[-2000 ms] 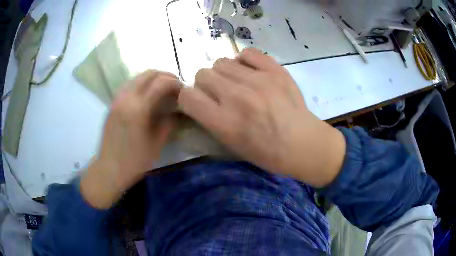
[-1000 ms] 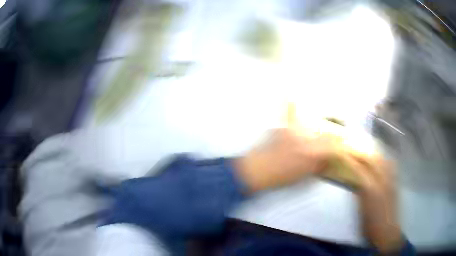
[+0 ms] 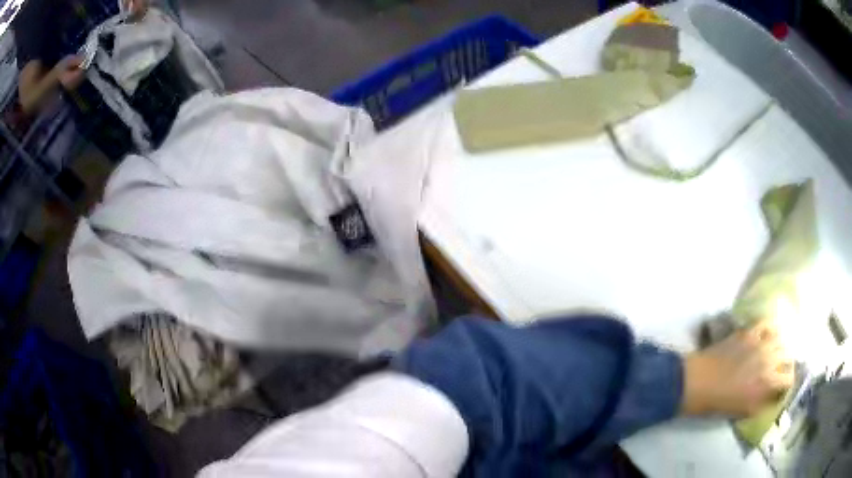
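My left hand point(image 3: 743, 375) is at the lower right, small and blurred, with its fingers closed on a khaki cloth piece point(image 3: 780, 257). The cloth runs up from the hand on the white table, and a bit shows below the fingers. The lamp glare washes out part of it. A small part of the sewing machine point(image 3: 822, 429) shows at the lower right edge. My right hand is out of the picture.
A flat khaki strip point(image 3: 532, 112), a folded piece point(image 3: 643, 47) and a narrow cord point(image 3: 668, 173) lie on the table point(image 3: 579, 233). Left are pale cloth point(image 3: 243, 224), a pleated bundle point(image 3: 177, 369), a blue crate point(image 3: 448, 61) and another person's hand point(image 3: 70, 73).
The view has swung left, bringing the pale cloth, crate and floor into sight. My left hand now shows farther right, and my right hand has left the picture.
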